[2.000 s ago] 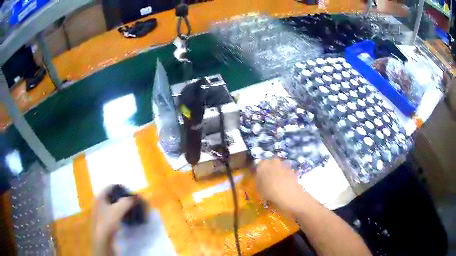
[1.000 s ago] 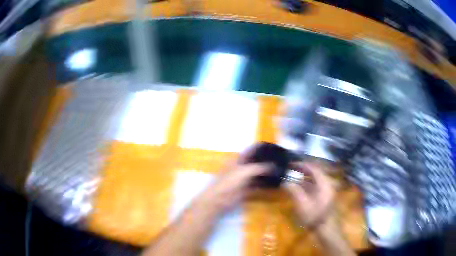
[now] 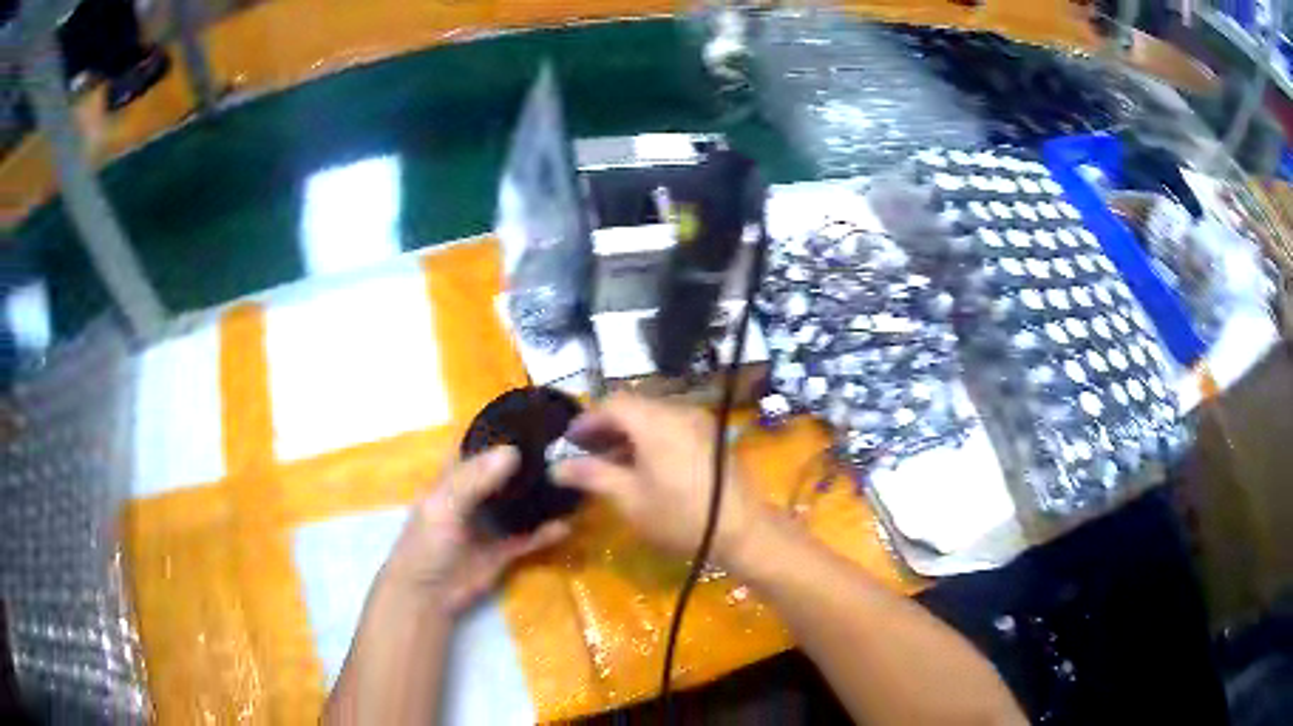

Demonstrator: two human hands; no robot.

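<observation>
My left hand [image 3: 461,532] holds a round black housing [image 3: 522,451] from its left and lower side, over the orange-taped bench. My right hand [image 3: 645,461] is at the housing's right side, its fingertips pinching a small silver-white part [image 3: 564,454], likely a motor, against the housing. The black electric screwdriver [image 3: 702,263] hangs upright just behind my right hand, and its cord runs down in front of my right hand. The pale screw feeder [image 3: 638,241] stands behind the screwdriver.
A clear plastic bag [image 3: 546,241] stands left of the feeder. A pile of small motors with wires [image 3: 865,341] lies to the right, then a blister tray of round parts [image 3: 1064,305] and a blue bin [image 3: 1134,255]. A black tote [image 3: 1092,610] is at lower right; empty blister trays [image 3: 64,525] are at the left edge.
Since one second ago the view has swung right, bringing the feeder and screwdriver nearer the middle. Both hands remain at the housing. Two seconds ago the hands were apart, the right by the motor pile.
</observation>
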